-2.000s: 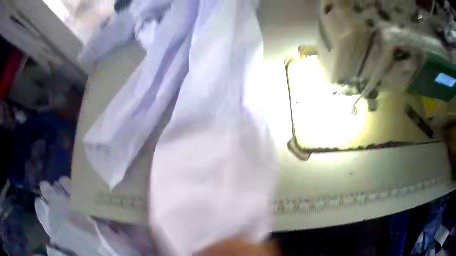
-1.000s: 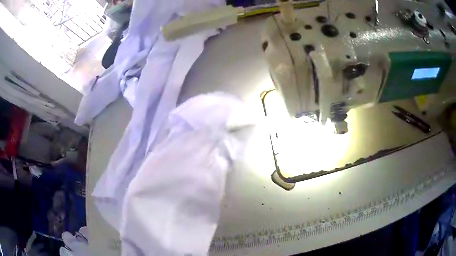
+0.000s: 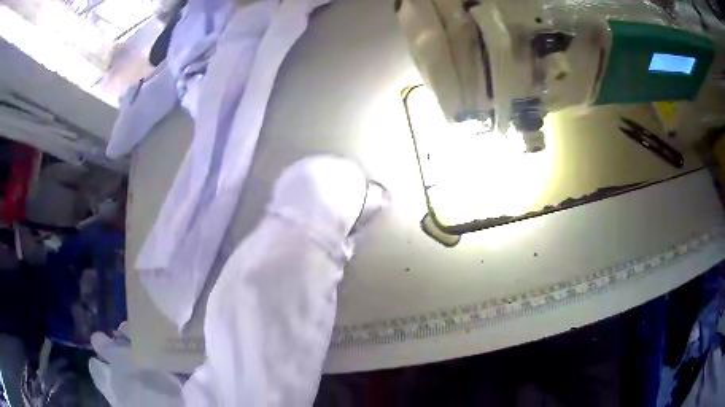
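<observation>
A white garment piece (image 3: 270, 294) lies over the table's front edge, left of the sewing area. Its rounded upper end has a thin dark curved line and points toward the needle area. A second white cloth piece (image 3: 211, 151) lies long and folded on the left of the table. The sewing machine head (image 3: 517, 63) stands at the upper right, its needle area (image 3: 497, 151) washed out by the lamp's glare with no cloth seen there. Neither of my hands is in view.
A green control panel (image 3: 656, 63) with a lit display is on the machine. Dark thread snips (image 3: 652, 141) lie right of the needle area. A printed scale (image 3: 509, 308) runs along the table's front. More white cloth (image 3: 131, 374) hangs below the left front edge.
The front white piece has shifted and now shows its dark curved line. The view has tilted, so the machine sits higher. The hand part at the bottom edge two seconds ago is gone from view.
</observation>
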